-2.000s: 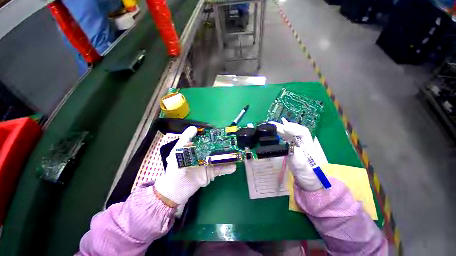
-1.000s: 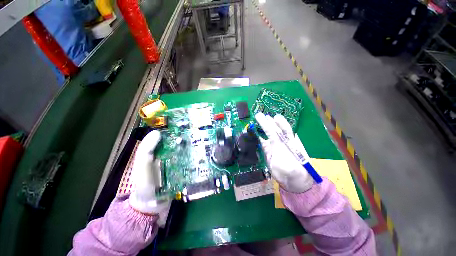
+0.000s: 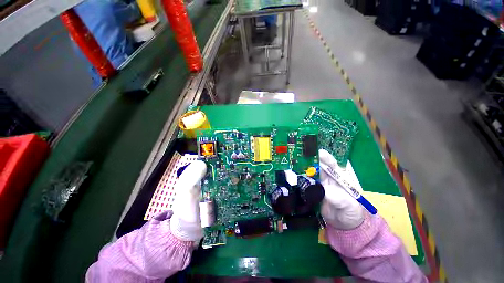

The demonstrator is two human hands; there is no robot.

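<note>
A green circuit board (image 3: 243, 182) is held up over the green mat, component side facing me, with a yellow part, a red part and two tall black round parts. My left hand (image 3: 189, 202), in a white glove, grips its left edge. My right hand (image 3: 341, 196), also white-gloved, grips its right edge and holds a blue marker pen (image 3: 353, 193) with a white barrel and blue cap. The fingers behind the board are hidden.
A second board (image 3: 334, 132) lies at the mat's far right. A yellow round container (image 3: 194, 131) stands far left. Red-dotted sheet (image 3: 161, 193) lies left, yellow paper (image 3: 392, 213) right. The conveyor belt (image 3: 110, 132) carries boards; a person in blue (image 3: 105, 33) is beyond.
Two seconds ago the board was tilted edge-on; it has turned so its component side faces me. Both hands still grip its sides, and the pen has stayed in my right hand.
</note>
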